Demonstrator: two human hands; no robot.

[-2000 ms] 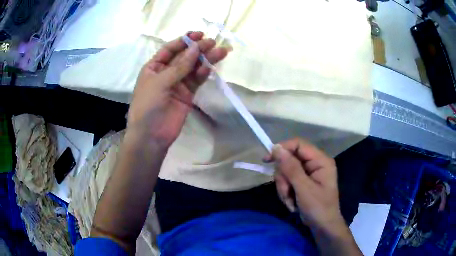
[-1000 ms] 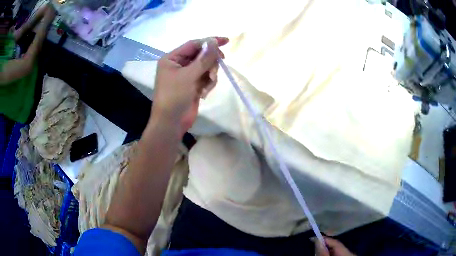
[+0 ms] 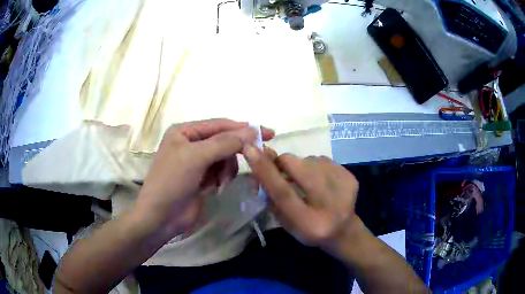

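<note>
My left hand (image 3: 198, 163) and my right hand (image 3: 305, 192) meet over the table's front edge. The fingers of both pinch a narrow white strip (image 3: 257, 138) between them. A loose end of the strip hangs below the hands; part of it is hidden by the fingers. The cream fabric panel (image 3: 230, 80) lies on the white table and drapes over its front edge below my hands.
The sewing machine head (image 3: 282, 8) is at the top. A smartphone (image 3: 407, 55) lies right of it. The grey ruler edge (image 3: 397, 130) runs to the right, with small coloured tools (image 3: 456, 112) behind. A blue basket (image 3: 429, 229) is lower right. White strips (image 3: 34, 63) lie at upper left.
My hands have come together; the strip, stretched between them before, is now gathered at the fingers. The view has turned right, bringing in the smartphone and blue basket.
</note>
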